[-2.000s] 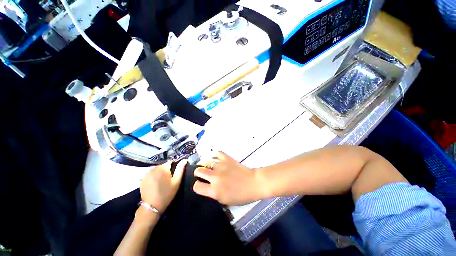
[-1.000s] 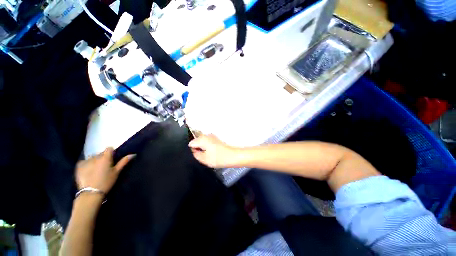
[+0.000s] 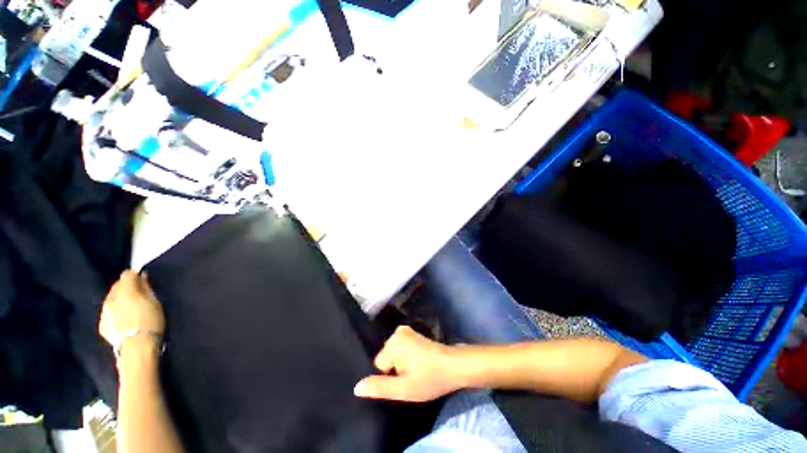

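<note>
A black garment panel [image 3: 257,327] lies spread from the needle area of the sewing machine [image 3: 177,150] down over the table's front edge and my lap. My left hand [image 3: 131,311] is at the panel's left edge, its fingers closed on the cloth at the upper left corner. My right hand [image 3: 411,367] is at the panel's right edge, fingers curled and thumb pointing left over the cloth. Whether it pinches the cloth is unclear. The presser foot area [image 3: 257,190] touches the panel's top end; the needle is too blurred to tell.
A blue slatted crate [image 3: 761,239] on the floor at right holds black pieces [image 3: 611,257]. A small box with clear-wrapped contents [image 3: 528,62] sits on the white table top [image 3: 380,177]. A black cloth heap [image 3: 44,265] is at left. Black straps [image 3: 190,95] loop over the machine.
My left hand has moved left and down from the needle area along the cloth. My right hand has moved down off the table. The panel is spread wider, and the view has shifted towards the crate.
</note>
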